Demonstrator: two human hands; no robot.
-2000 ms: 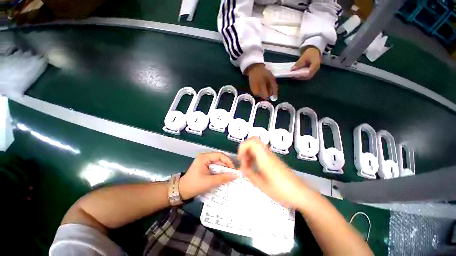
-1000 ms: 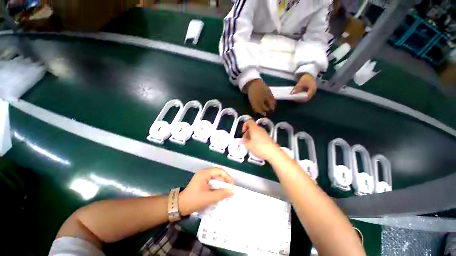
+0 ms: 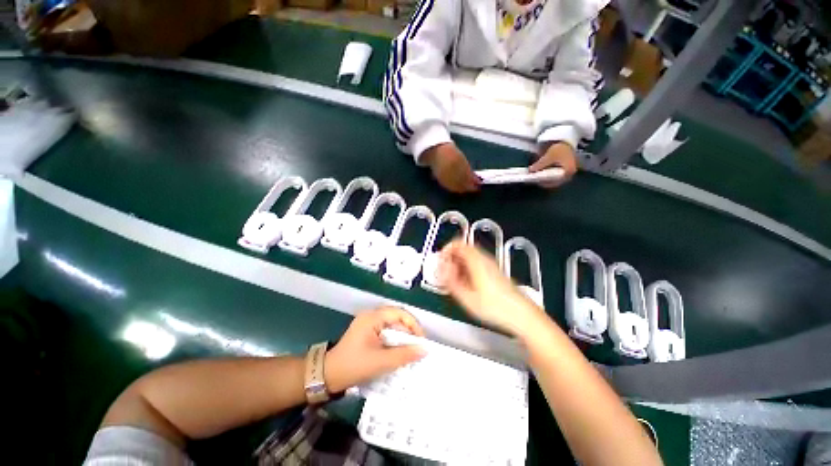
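My left hand (image 3: 374, 346) pinches the upper left corner of a white label sheet (image 3: 456, 405) with a faint grid of small marks, at the near side. My right hand (image 3: 474, 278) is blurred over the belt, its fingertips at the disc of a white looped plastic unit (image 3: 450, 227). Whether a label is at the fingertips cannot be seen. More white looped units stand in a row to the left, such as one at the left end (image 3: 262, 229), and several to the right (image 3: 590, 311).
A person in a white striped jacket (image 3: 424, 91) opposite holds a narrow white strip (image 3: 508, 175) in both hands. A grey post (image 3: 729, 364) slants across the right, near bubble wrap (image 3: 738, 439). The belt's pale near rail (image 3: 182, 244) curves past. Clear plastic (image 3: 35, 132) lies far left.
The row of units has shifted left along the belt. My right hand moved from the sheet out over the units, and now sits slightly lower than one second ago. My left hand still holds the sheet.
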